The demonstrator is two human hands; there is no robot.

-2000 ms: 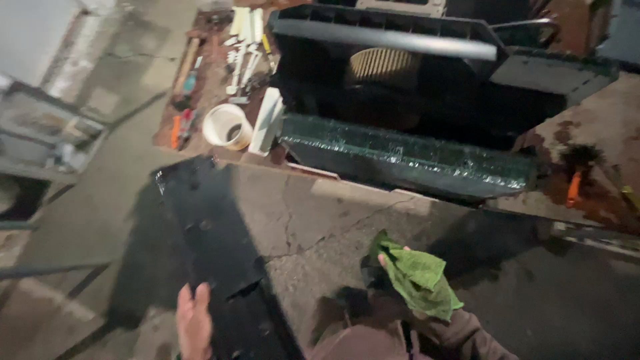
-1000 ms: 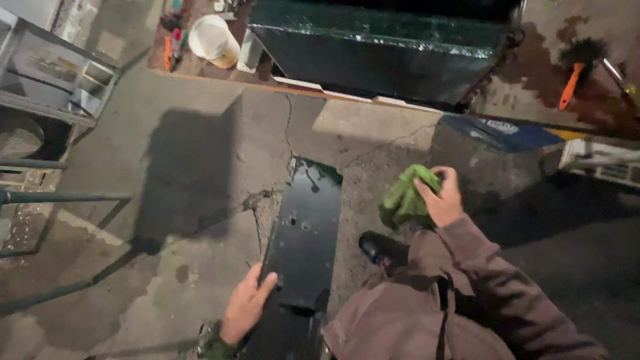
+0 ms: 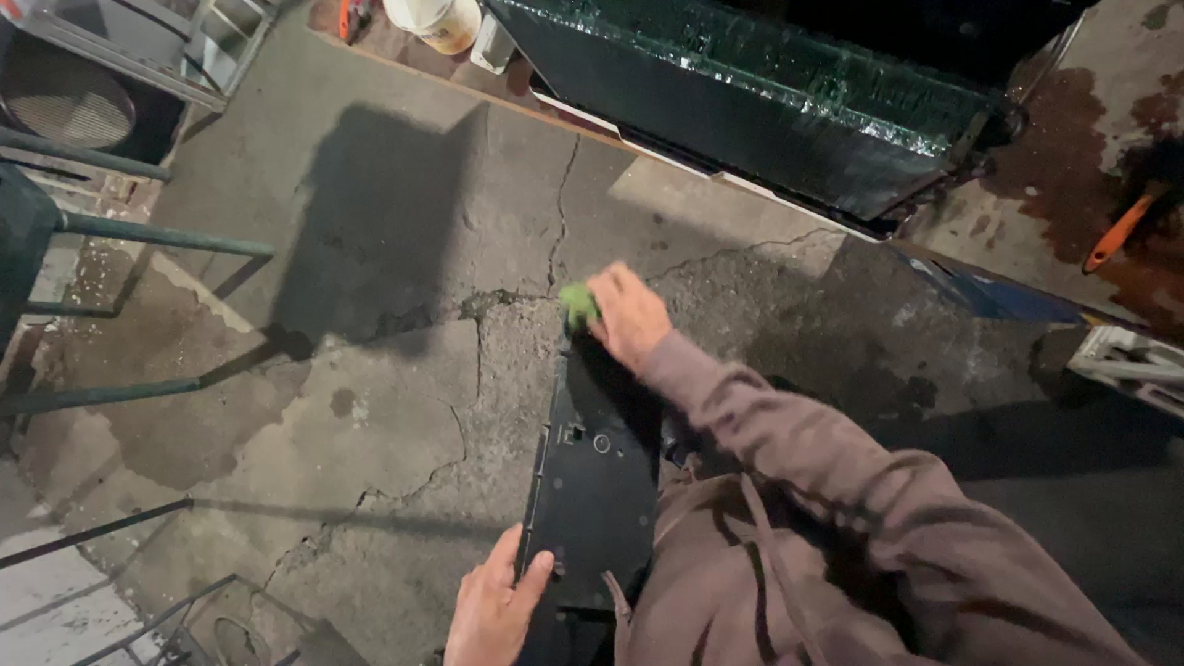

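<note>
A long black panel [image 3: 597, 472] with small holes and a ring-shaped mark extends from the bottom centre up to mid-view, over the cracked concrete floor. My left hand [image 3: 499, 597] grips its left edge near the bottom, thumb on the face and fingers at the side. At the panel's far end, my right hand [image 3: 631, 314] presses a bunched green cloth [image 3: 579, 305] against the edge. The sleeve of my right arm crosses above the panel's right side. The lower end of the panel is partly hidden by my clothing.
A large dark casing [image 3: 740, 102] with a wet, shiny green rim stands on a board ahead. Beside it are a white bucket [image 3: 435, 23] and an orange-handled brush [image 3: 1124, 231]. Green metal legs [image 3: 166, 233] stick in from the left. A white frame [image 3: 1128, 365] lies at right.
My right hand has brought the green cloth from right of the panel to its far end. My left hand still holds the left edge. The view has shifted downward from the bench.
</note>
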